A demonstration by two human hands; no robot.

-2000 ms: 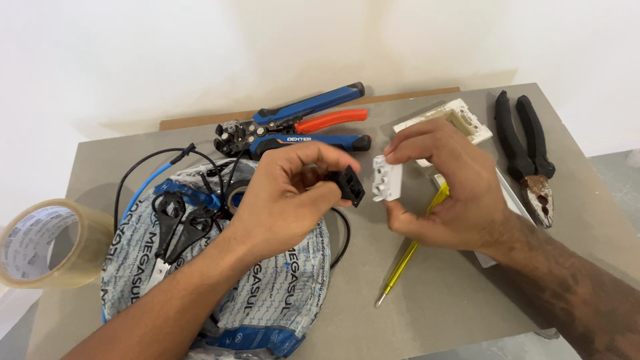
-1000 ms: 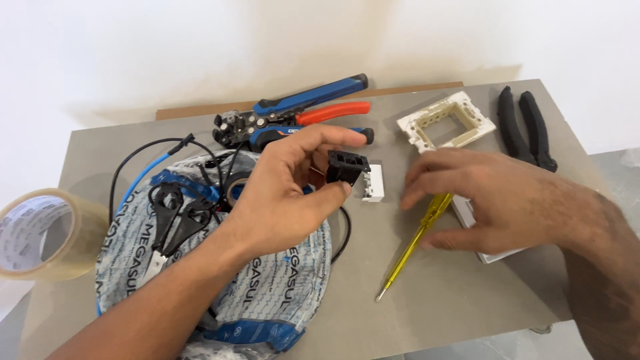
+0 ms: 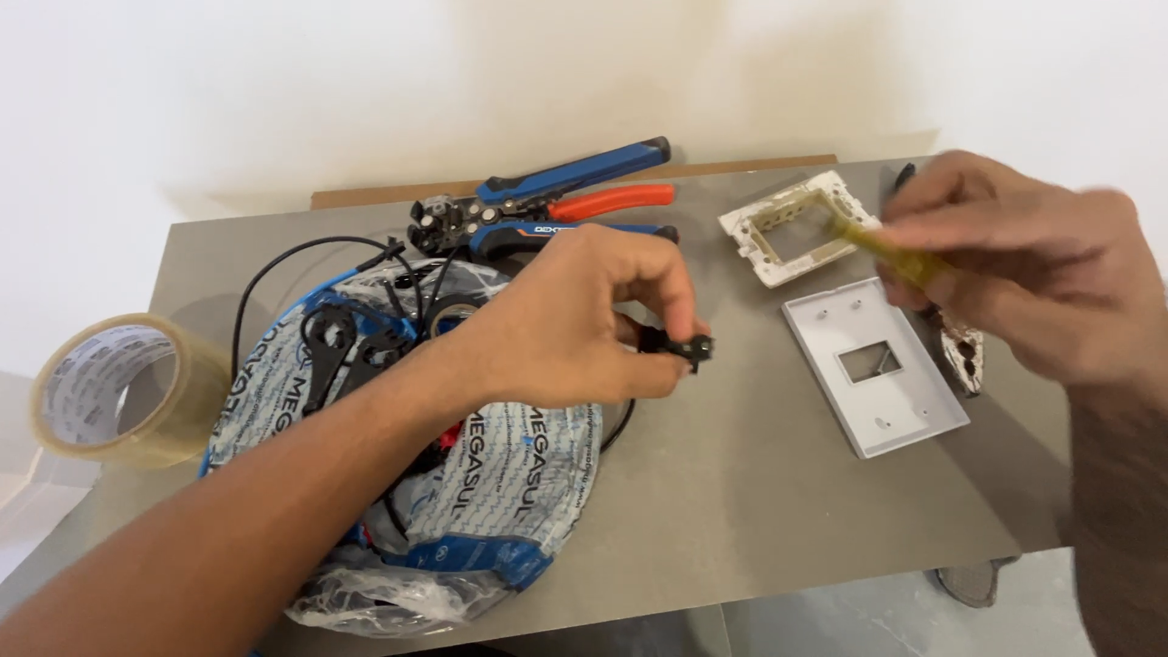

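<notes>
My left hand [image 3: 593, 319] pinches a small black electrical module [image 3: 677, 347] between thumb and fingers, above the middle of the table. At the right, my right hand [image 3: 1022, 265] grips a yellow screwdriver [image 3: 890, 255], blurred, its handle between thumb and fingers and pointing up and left. Below that hand lies a white wall plate [image 3: 871, 415] with a rectangular opening, inner side up. A plaster-stained mounting frame [image 3: 785, 265] rests behind the plate. The small white piece seen earlier is not visible; my left hand may cover it.
A wire stripper [image 3: 566, 178] with blue and red handles lies at the back. Worn pliers [image 3: 963, 356] are partly hidden by my right hand. On the left are a plastic-wrapped cable coil [image 3: 474, 493], black-handled scissors [image 3: 333, 342] on it, and a roll of clear tape [image 3: 196, 401].
My right hand has let go of the white piece and now holds the yellow screwdriver, lifted off the table. My left hand still holds the black module, now turned differently.
</notes>
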